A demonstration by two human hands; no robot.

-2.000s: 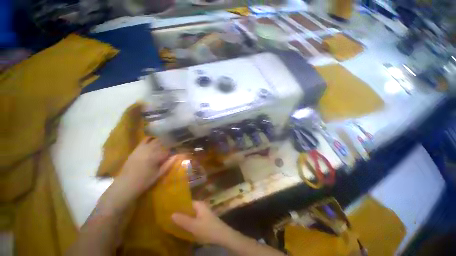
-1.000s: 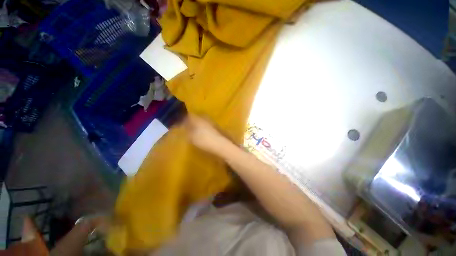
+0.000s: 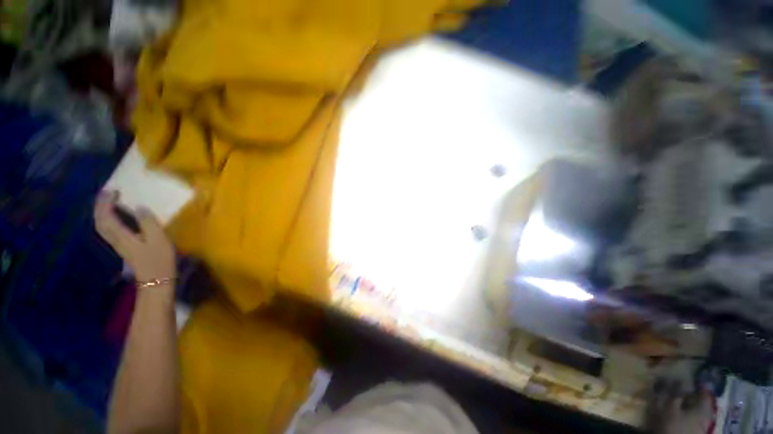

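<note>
My left hand (image 3: 136, 242), bare with a thin bracelet at the wrist, is at the left with thumb and fingers apart. Its fingertips are at the lower edge of a white card-like piece (image 3: 152, 188); no clear grip shows. The card's other side is against a big draped heap of mustard cloth (image 3: 263, 199), which hangs over the table's left end. More mustard cloth (image 3: 241, 369) hangs lower down, beside my forearm, blurred. My right hand is not in the picture.
The white table (image 3: 407, 186) glares under light. A shiny metal plate (image 3: 542, 254) and the blurred machine (image 3: 695, 195) are at the right. Navy cloth (image 3: 525, 38) lies behind. Dark blue basket-like shapes (image 3: 42, 246) are at the far left. My light-clothed lap (image 3: 403, 411) shows below.
The view has swung from the machine to the table's left end. My right hand has left the heap and the picture. My left hand has come up from below to the white piece.
</note>
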